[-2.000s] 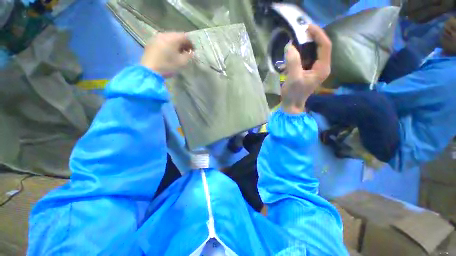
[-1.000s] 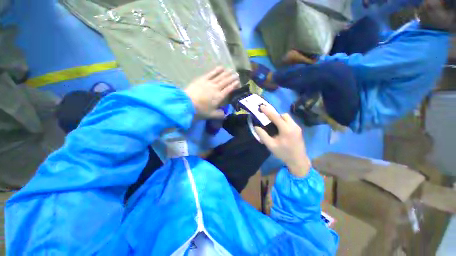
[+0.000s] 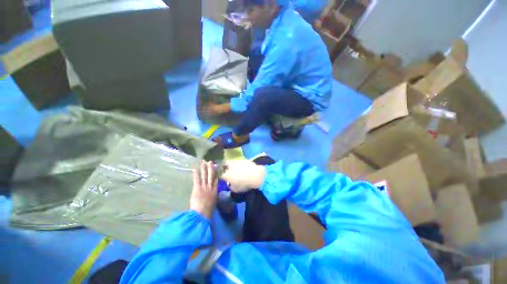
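Observation:
A parcel wrapped in a grey-green sack (image 3: 130,186) lies in front of me at left, with glossy tape on its top and edges. My left hand (image 3: 204,189) rests with extended fingers on its right end. My right hand (image 3: 243,176) is curled close beside it at the same end. A dark part shows at my right hand, matching the tape dispenser seen in the earlier frames, but it is mostly hidden. A loose grey-green sack (image 3: 53,152) lies under and behind the parcel.
A person in a blue smock (image 3: 294,61) squats ahead, hands at a wrapped parcel (image 3: 225,72). A large grey-green wrapped stack (image 3: 114,50) stands at upper left beside a brown carton (image 3: 39,72). Opened cartons (image 3: 400,150) are piled at right. Yellow lines mark the blue floor.
The view has swung right and up, showing more of the person and cartons. The parcel, raised at first, now lies lower. My right hand has moved from beside the parcel to its end, near my left hand.

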